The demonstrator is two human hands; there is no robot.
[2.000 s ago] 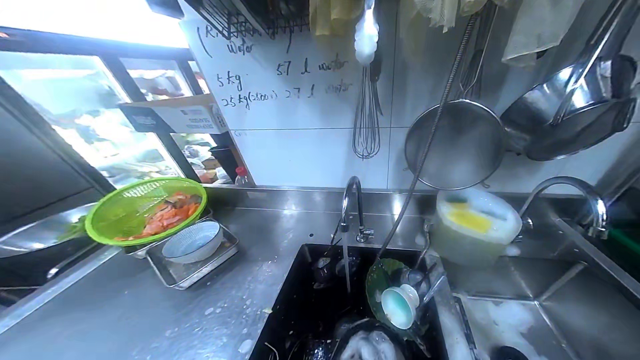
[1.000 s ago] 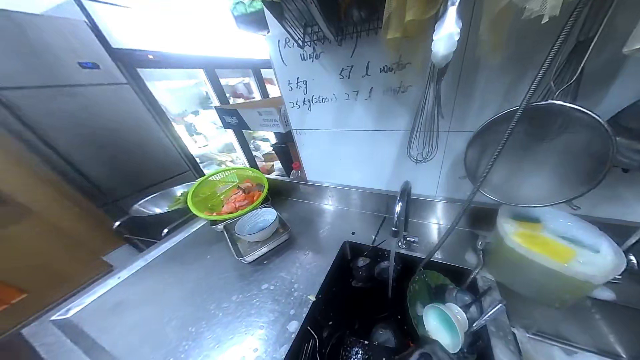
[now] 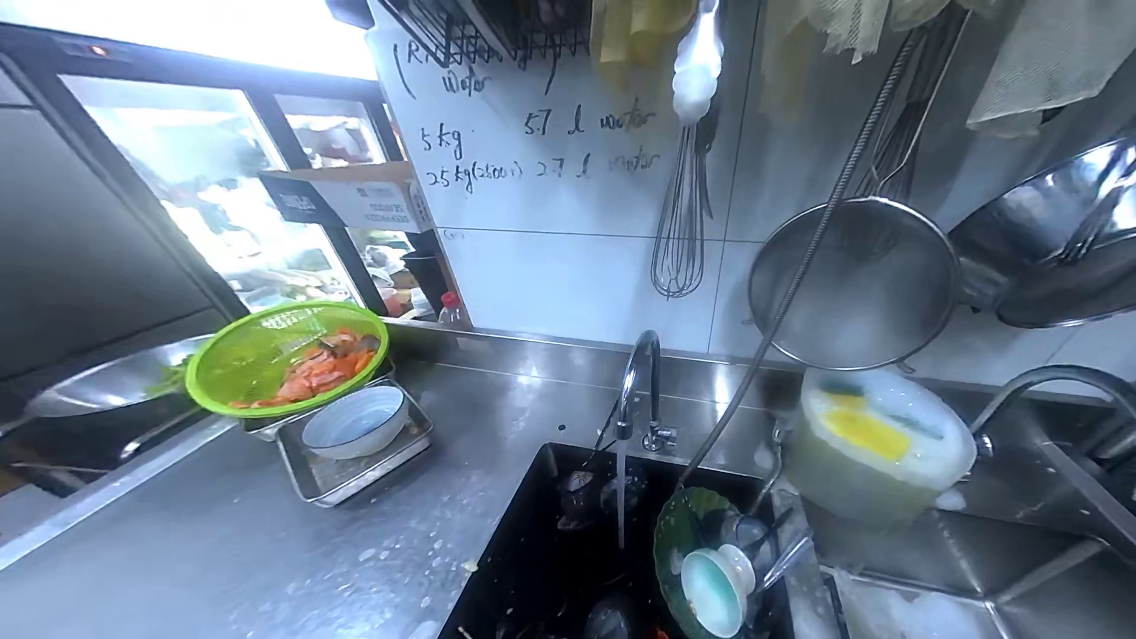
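Observation:
Neither of my hands shows in the head view. Water runs from a curved metal faucet [image 3: 646, 382] into a dark sink basin [image 3: 532, 532]. At the basin's right side, a green scalloped dish [image 3: 670, 555] holds a pale green-and-white cup or small bowl [image 3: 713, 593] and some metal utensils. Dark rounded items lie at the back of the basin, and another is cut off by the bottom edge. On the counter at left, a blue-white bowl [image 3: 355, 424] rests on a metal tray [image 3: 333, 488], beside a lime green colander [image 3: 209, 377] with orange-pink food pieces [image 3: 328, 368].
Right of the basin stands a translucent tub [image 3: 843, 488] with foam and a yellow sponge [image 3: 865, 430]. A second metal sink [image 3: 941, 550] is beyond. A whisk [image 3: 679, 231] and a large round strainer [image 3: 856, 284] hang at the wall, with a flexible hose [image 3: 799, 266] crossing in front.
The view swung left and then back right. A pale shape at the basin's bottom edge two seconds ago no longer shows. The bowl, colander and tub stay in place, and the water still runs.

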